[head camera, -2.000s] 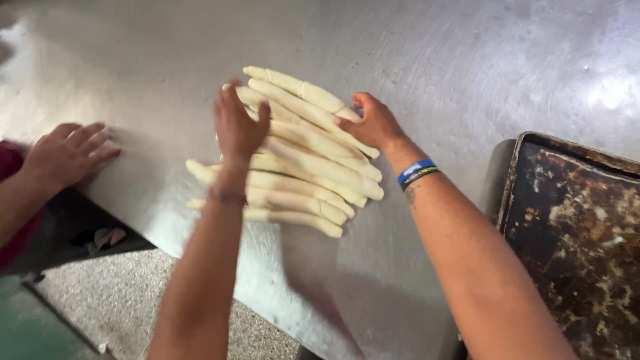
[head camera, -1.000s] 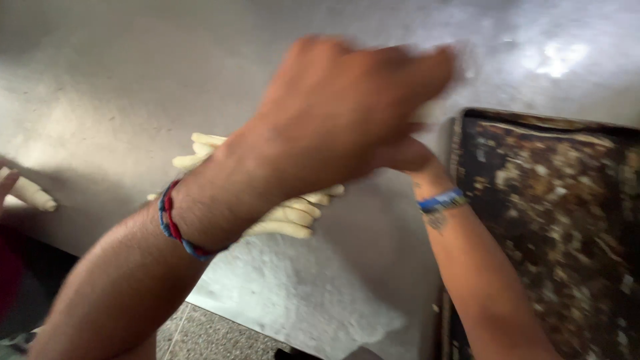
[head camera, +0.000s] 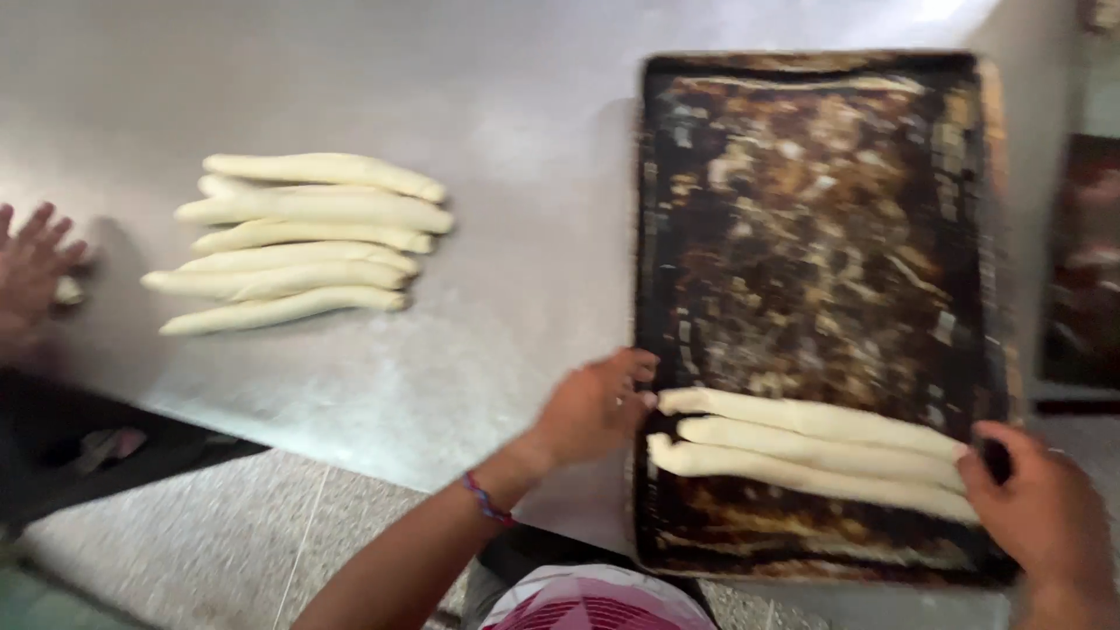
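Observation:
Three long dough strips (head camera: 814, 451) lie side by side across the near part of a dark, stained baking tray (head camera: 814, 236). At their left ends, by the tray's left rim, is my left hand (head camera: 599, 402), its fingertips at or close to the top strip. My right hand (head camera: 1032, 499) is at their right ends, thumb and fingers around the strip ends near the right rim. Whether either hand grips the dough is hard to tell through the blur. Several more dough strips (head camera: 297, 241) lie in a rough row on the metal table to the left.
Another person's hand (head camera: 35, 262) rests at the far left of the metal table (head camera: 525, 157), over a piece of dough (head camera: 68, 290). The table's near edge slants below, with speckled floor (head camera: 210, 516) beyond it. A dark object (head camera: 1085, 271) stands at the right edge.
Both my hands have moved right from the pile of dough strips to the tray. Three strips now lie on the tray, and fewer remain in the pile. The view has shifted right.

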